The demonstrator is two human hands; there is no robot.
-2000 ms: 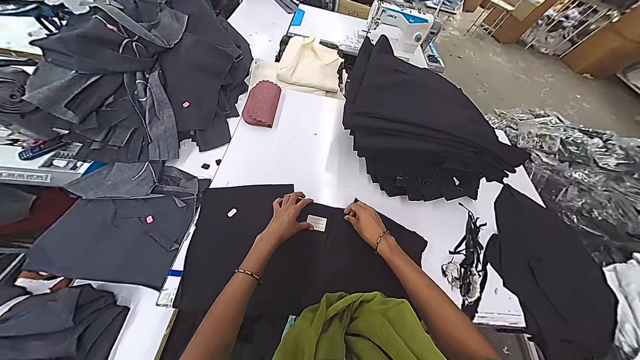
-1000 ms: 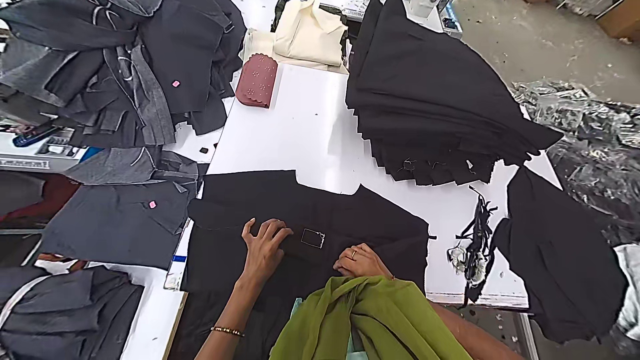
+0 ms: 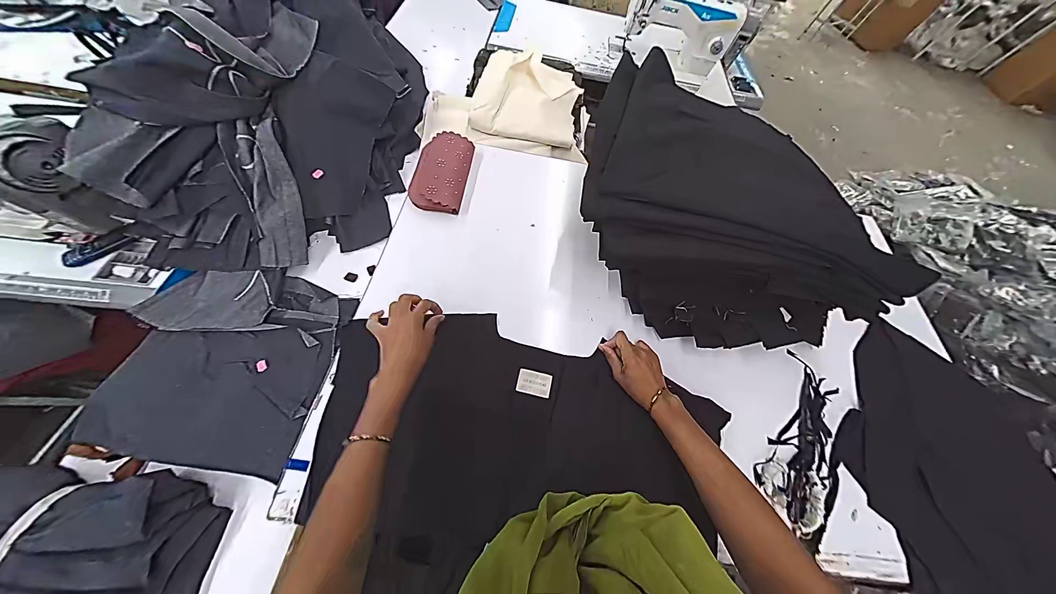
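Observation:
Black fabric pieces (image 3: 470, 437) lie spread on the white table (image 3: 528, 239) in front of me, a small pale label (image 3: 535, 383) bearing writing near their upper middle. My left hand (image 3: 404, 330) rests on the upper left edge of the cloth, fingers bent over it. With thumb and fingers, my right hand (image 3: 634, 367) pinches the cloth's upper edge, right of the label. A tall fanned stack of black cut fabric (image 3: 726, 198) stands beyond my right hand. Green cloth (image 3: 602, 544) covers part of the black fabric at the bottom.
Grey garment pieces (image 3: 206, 396) lie at the left, below a larger heap. A dark red case (image 3: 443, 173) and folded cream fabric (image 3: 525, 99) are farther back, near a sewing machine (image 3: 693, 33). Black strips (image 3: 804, 437) and more black cloth (image 3: 949, 445) lie at the right.
The label shows now, where a dark rectangle was visible one second ago. My hands have moved apart, to the cloth's upper edge. The view has shifted somewhat.

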